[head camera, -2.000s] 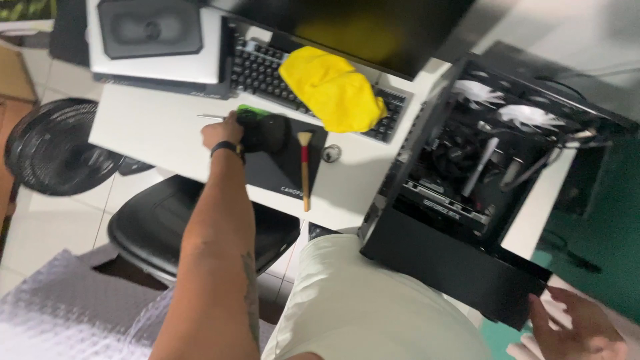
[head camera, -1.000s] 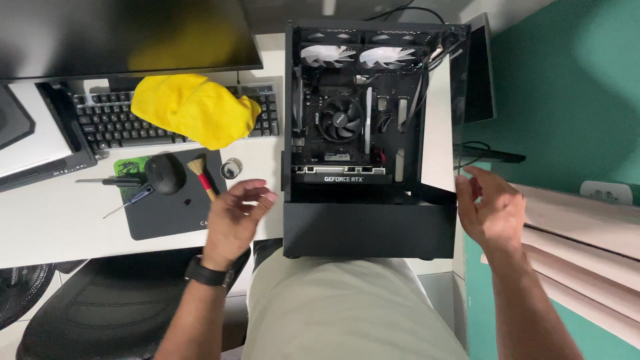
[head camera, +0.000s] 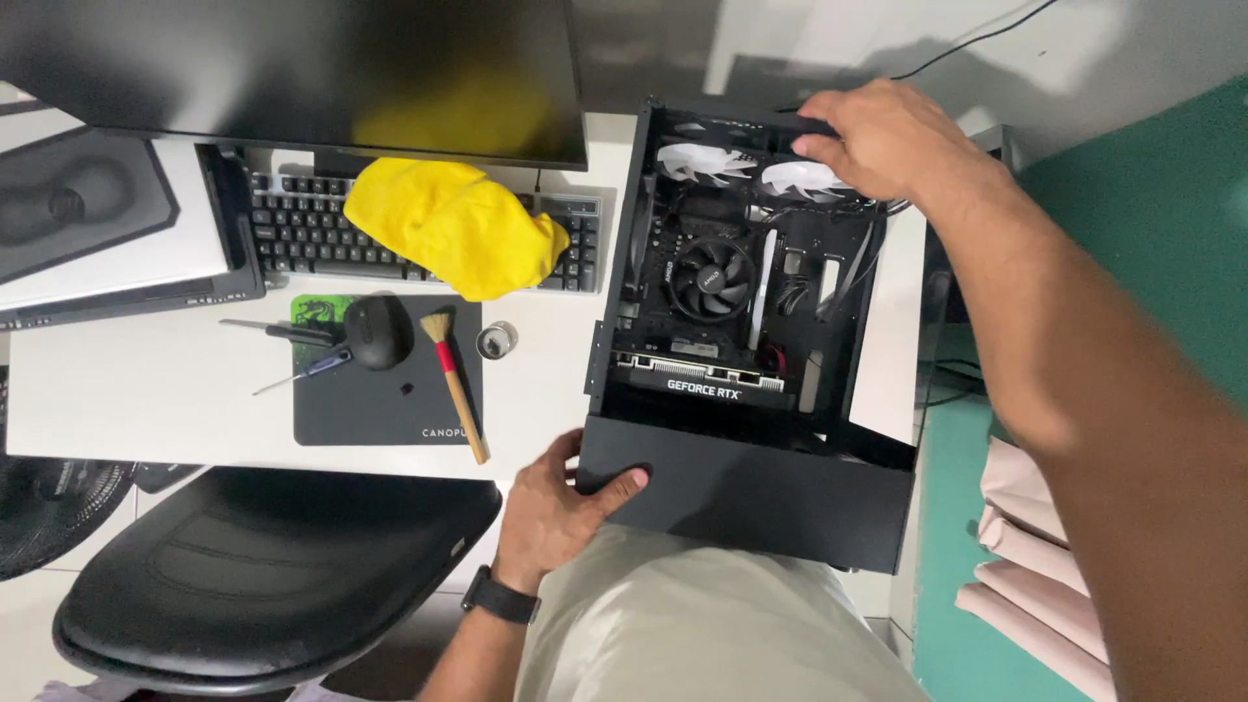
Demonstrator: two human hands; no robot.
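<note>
A black computer case (head camera: 751, 487) lies on the white desk with its side open. Inside show a round CPU fan (head camera: 713, 279), two white-bladed case fans (head camera: 704, 164) and a graphics card (head camera: 702, 388). My left hand (head camera: 570, 502) grips the lower left corner of the case, thumb on the black lower cover. At the top right edge my right hand (head camera: 873, 132) has its fingers curled over the frame. A wooden-handled brush (head camera: 456, 390) rests partly on the mouse pad (head camera: 361, 419), beside a black mouse (head camera: 378, 332), a screwdriver (head camera: 317, 366) and a small round container (head camera: 497, 340).
A yellow cloth (head camera: 448, 229) lies over the keyboard (head camera: 322, 229), below a monitor (head camera: 292, 78). Left of them is a stack with a white panel (head camera: 117, 244). A black chair (head camera: 273, 575) stands at the desk's front edge. Folded pink fabric (head camera: 1038, 546) is at the right by the green wall.
My right hand has moved from the case's lower right side to its top edge. My left hand, apart from the case a second ago, now holds its lower left corner. The case sits at a slight tilt.
</note>
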